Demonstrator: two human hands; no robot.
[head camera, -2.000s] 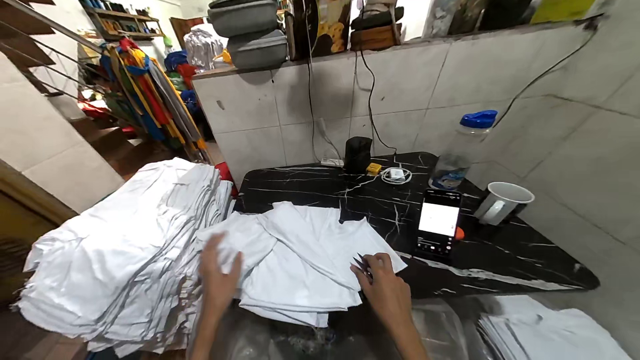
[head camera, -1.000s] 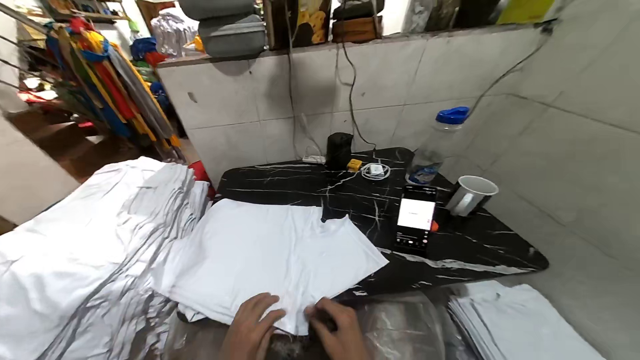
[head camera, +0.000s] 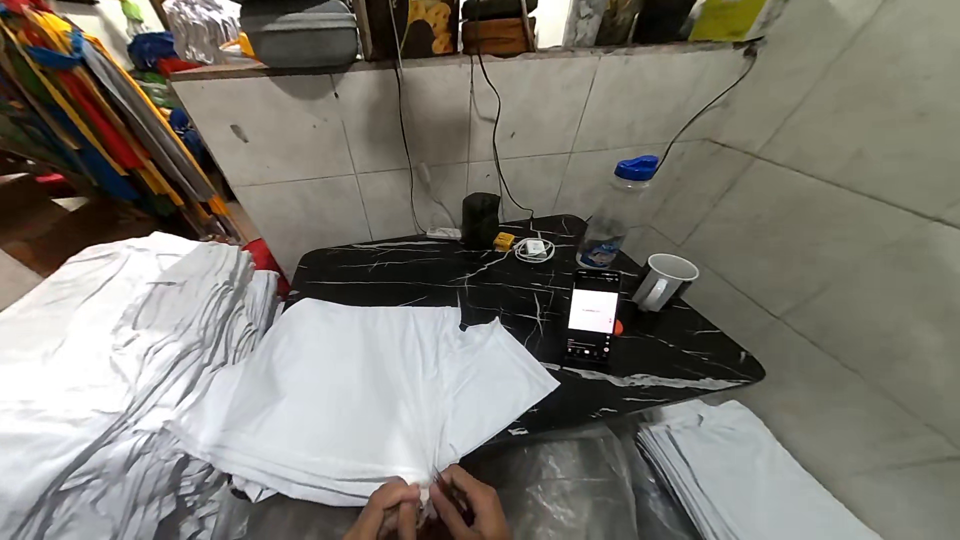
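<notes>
A white cloth garment (head camera: 360, 375), apparently a shirt, lies spread over the black marble-patterned table (head camera: 360, 274) and hangs past its near edge. At that near edge my left hand (head camera: 390, 510) pinches the gathered fabric between thumb and fingers. Close beside it, my right hand (head camera: 469, 506) holds a small, thin metal tool against the bunched cloth; its kind cannot be made out. Creases run from the pinched spot up across the garment.
Left of the table rises a tall stack of white garments (head camera: 135, 337); a smaller white stack (head camera: 750, 465) is at lower right. On the table stand a lit phone (head camera: 592, 315), a mug (head camera: 664, 281), a bottle with blue lid (head camera: 615, 214), a black object (head camera: 480, 217) and a coiled white cable (head camera: 534, 250).
The garment, folded and rumpled two seconds ago, now lies flatter. My hands, far apart at first, are together at its near edge. The view has shifted right.
</notes>
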